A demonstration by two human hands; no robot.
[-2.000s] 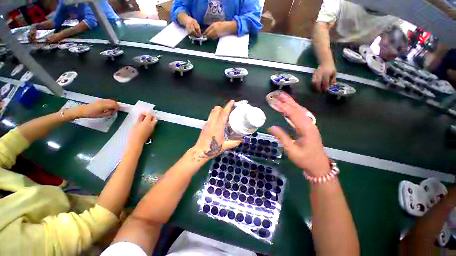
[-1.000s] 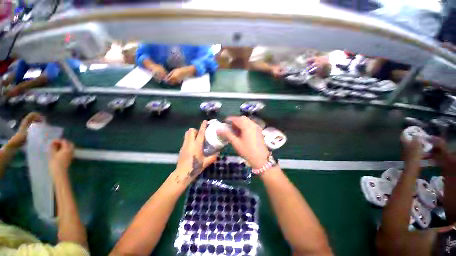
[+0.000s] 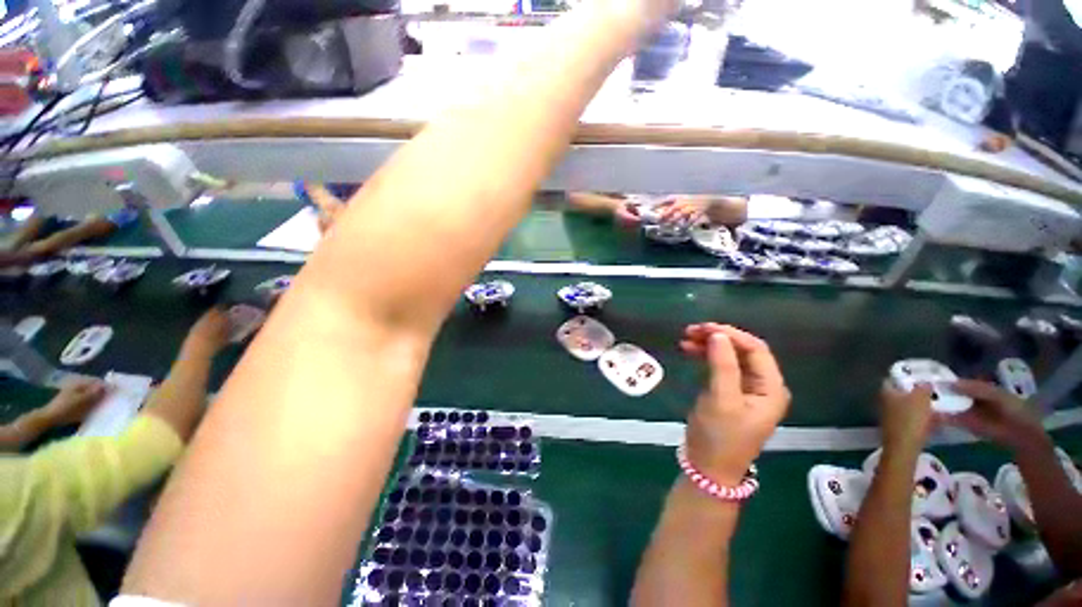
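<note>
My left forearm crosses the view up to the top edge, where my left hand is cut off. My right hand (image 3: 736, 397) is raised over the near belt edge, fingers loosely curled; nothing shows in it, but its palm side is partly hidden. A large sheet of black round pads (image 3: 457, 540) lies on the green bench, with a smaller pad sheet (image 3: 475, 445) just beyond it. My left arm overlaps their left side. Two white housing covers, one farther (image 3: 585, 338) and one nearer (image 3: 630, 369), lie on the belt left of my right hand.
A shelf (image 3: 831, 178) spans the view above the belt. Open housing units (image 3: 584, 295) stand on the belt. At right, a neighbour's hands hold a cover (image 3: 931, 384) above a pile of covers (image 3: 982, 510). A yellow-sleeved person (image 3: 107, 474) reaches in from the left.
My left hand has gone up out of the picture from the white-capped bottle's earlier place, and the bottle no longer shows there. My right hand has moved right, away from it. The view has tilted up.
</note>
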